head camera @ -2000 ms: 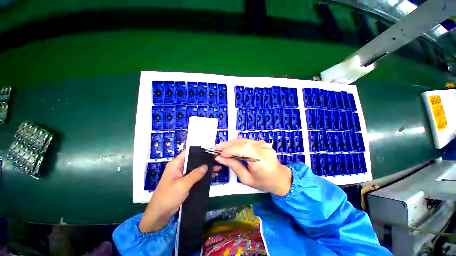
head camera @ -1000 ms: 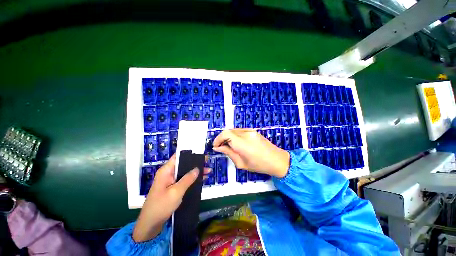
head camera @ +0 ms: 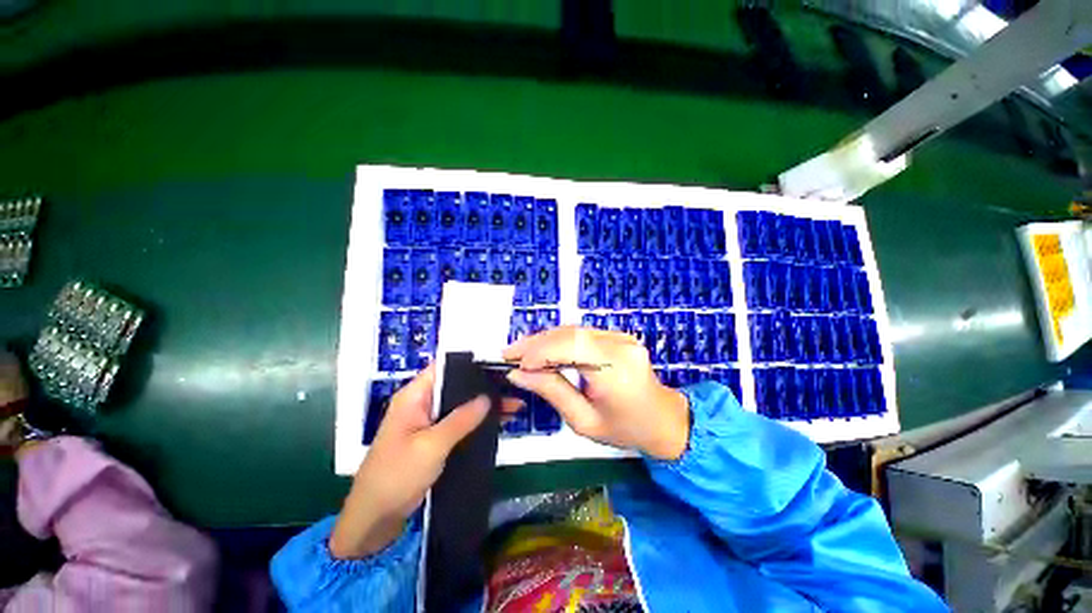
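My left hand (head camera: 401, 461) holds a long black adhesive pad strip (head camera: 465, 479) with my thumb across its front. The white release liner (head camera: 479, 314) shows bare at the strip's top end. My right hand (head camera: 605, 389) holds thin dark tweezers (head camera: 563, 365), their tip at the black strip's upper edge. Whether a pad is at the tip cannot be told. Behind the strip lies a white tray (head camera: 350, 347) with tight rows of blue parts (head camera: 653, 283) in three blocks. The strip and my hands hide some of the lower left and middle rows.
Panelled circuit boards (head camera: 86, 341) lie at the left on the green bench (head camera: 240, 311). Another person's pink sleeve (head camera: 108, 527) is at the lower left. A pale metal arm (head camera: 946, 102) reaches in at the upper right. A small white tray with orange-yellow parts (head camera: 1039, 287) is at the far right.
One second ago my right hand was off the strip, over the blue parts; now it is back at the strip's upper edge with the tweezers. The view has shifted, and the pink sleeve reaches further in.
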